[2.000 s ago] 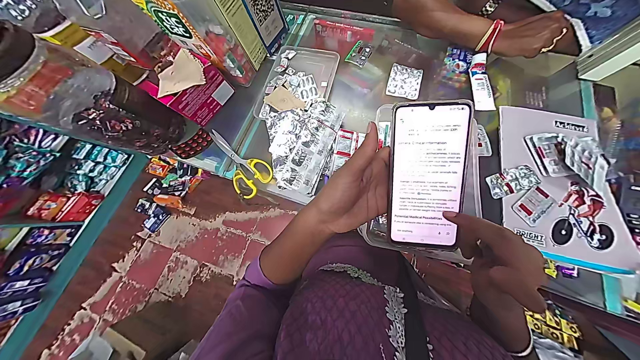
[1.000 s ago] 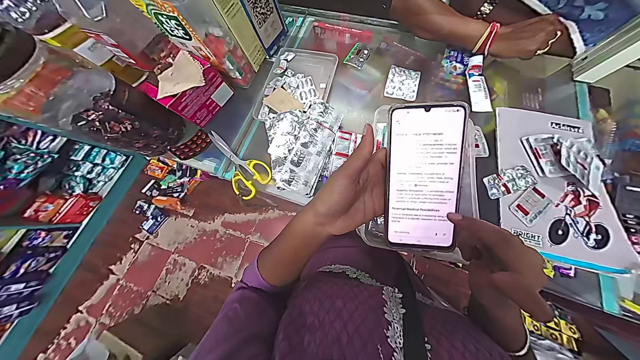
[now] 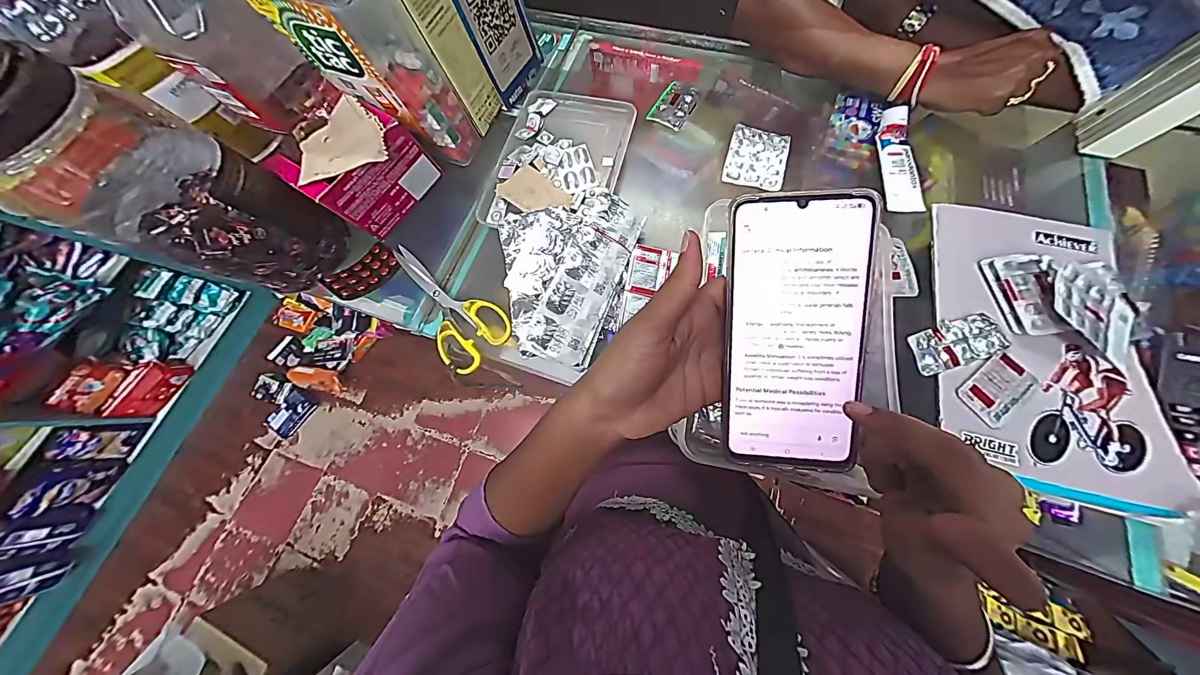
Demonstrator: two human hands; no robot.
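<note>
My left hand (image 3: 666, 347) holds a smartphone (image 3: 802, 328) upright from its left side, the lit screen showing lines of text. At the phone's lower right edge is the index fingertip of my right hand (image 3: 947, 497); the other fingers are loosely bent and hold nothing. Behind the phone, a clear plastic tray (image 3: 698, 441) is mostly hidden. Left of it lies another clear tray (image 3: 609, 127) heaped with foil blister packs (image 3: 562, 272) and a torn cardboard piece (image 3: 532, 189). Yellow-handled scissors (image 3: 469, 323) lie partly over the glass counter's edge.
Blister strips (image 3: 998, 389) rest on a notebook (image 3: 984, 244) at right. A blister pack (image 3: 756, 157) and a toothpaste tube (image 3: 900, 169) lie on the glass counter (image 3: 656, 202). Another person's forearm (image 3: 825, 47) leans at the far edge. Plastic jars (image 3: 103, 178) stand at left, above shelves of packets.
The text on the phone screen has shifted slightly upward since the earlier frames. Both hands have stayed in nearly the same places.
</note>
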